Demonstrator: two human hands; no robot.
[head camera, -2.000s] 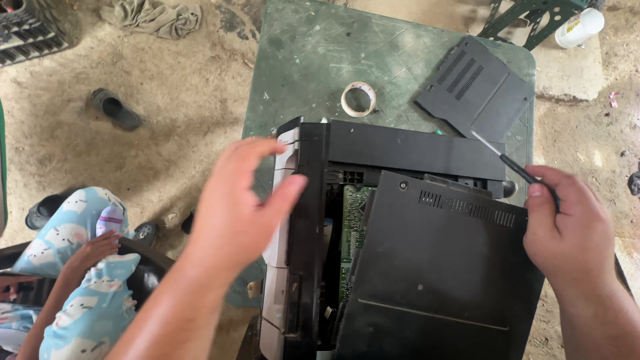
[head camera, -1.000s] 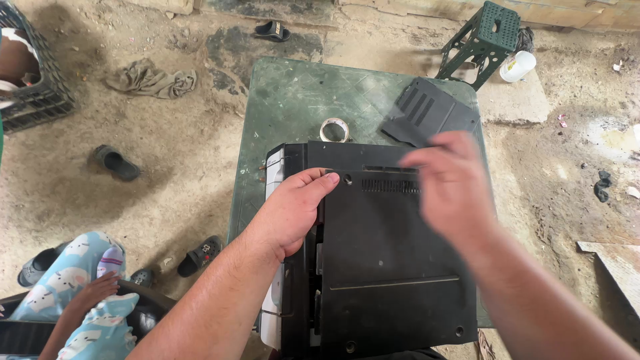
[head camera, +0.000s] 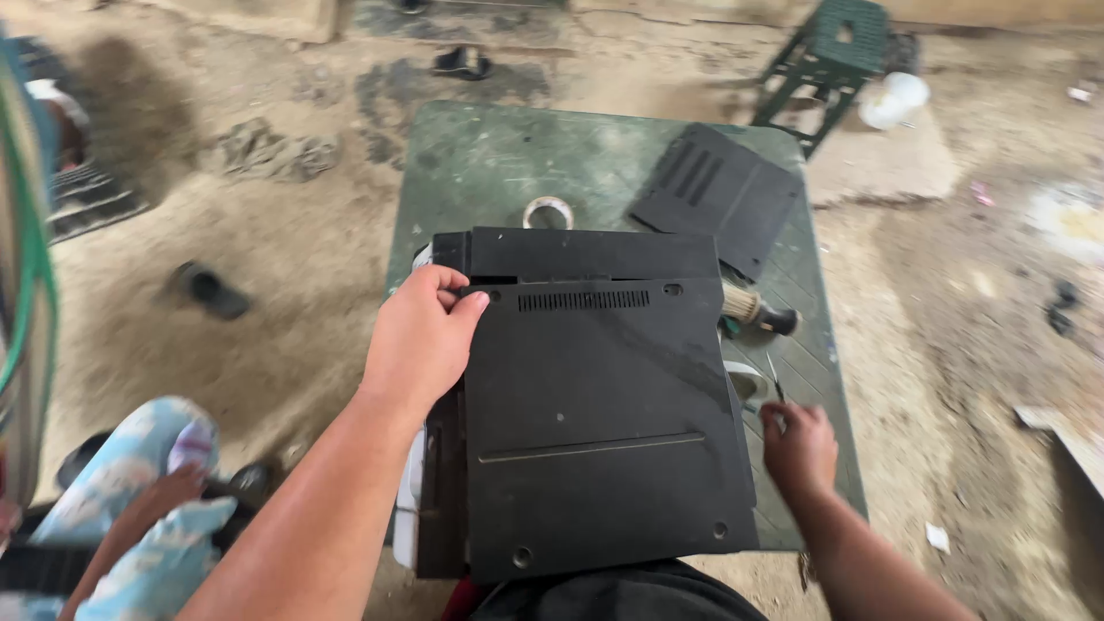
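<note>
A black plastic cover panel (head camera: 595, 371) with a vent grille lies over a black device housing (head camera: 595, 250) at the table's near side. My left hand (head camera: 427, 332) grips the panel's upper left corner between thumb and fingers. Right of the housing, low over the table, my right hand (head camera: 800, 448) holds a screwdriver (head camera: 776, 379) with its thin shaft pointing up and away. A brush (head camera: 759, 312) with a dark handle lies beyond that hand, against the housing's right side. A second black panel (head camera: 720, 198) with slots rests at the table's back right.
A roll of tape (head camera: 548, 213) lies on the green table (head camera: 474, 155) behind the housing. A green plastic stool (head camera: 828, 65) and a white container (head camera: 895, 101) stand beyond its back right corner. Another person's patterned-clothed leg (head camera: 121, 474) is at lower left, near a shoe (head camera: 211, 289).
The panel, tilted with green circuit board showing two seconds ago, now lies over the housing. My left hand has come to its corner. My right hand has moved down to the table's right side.
</note>
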